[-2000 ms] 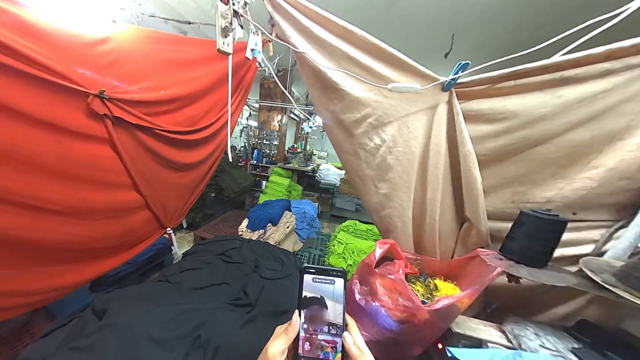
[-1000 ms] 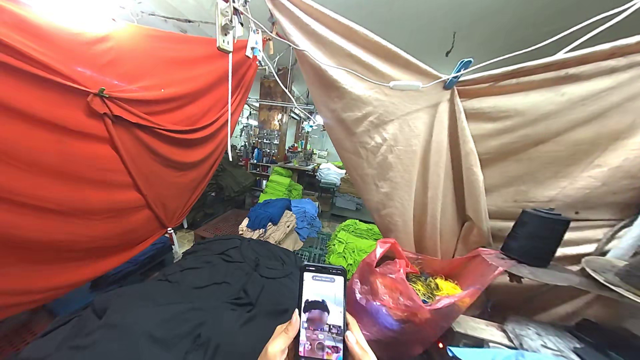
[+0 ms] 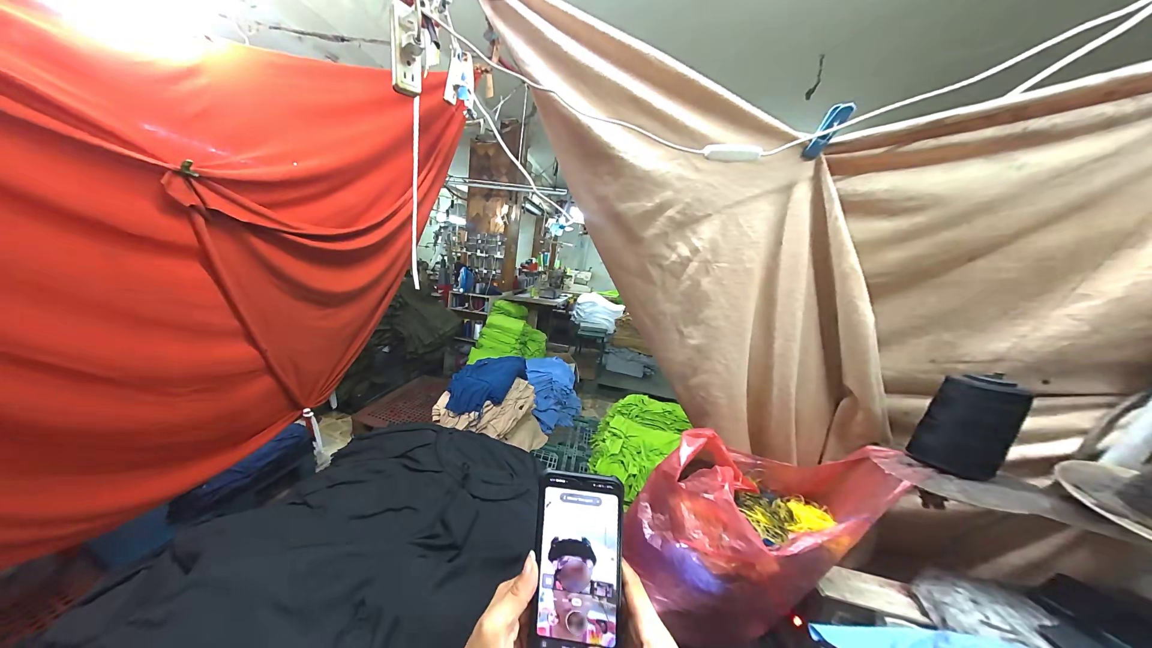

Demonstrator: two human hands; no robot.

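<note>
A black smartphone point(image 3: 579, 558) stands upright at the bottom centre, its lit screen showing a person. My left hand point(image 3: 506, 605) grips its left edge, and my right hand point(image 3: 644, 612) holds it by the right edge. The lower parts of both hands are cut off by the frame. Black fabric point(image 3: 360, 540) lies heaped to the left of the phone. Close to my right hand is a translucent red plastic bag point(image 3: 693, 549) with yellow and dark thread scraps point(image 3: 787, 517) inside.
Red cloth point(image 3: 180, 297) hangs at left, beige cloth point(image 3: 720, 270) at right, held by a blue clothes peg point(image 3: 828, 130). A black thread cone point(image 3: 970, 427) stands at right. Folded green point(image 3: 508, 333), blue point(image 3: 486, 382) and beige fabric point(image 3: 495, 418) lie beyond. A power strip point(image 3: 406, 49) hangs above.
The picture on the phone screen has changed since the earliest frame. Both hands keep holding the phone in about the same place.
</note>
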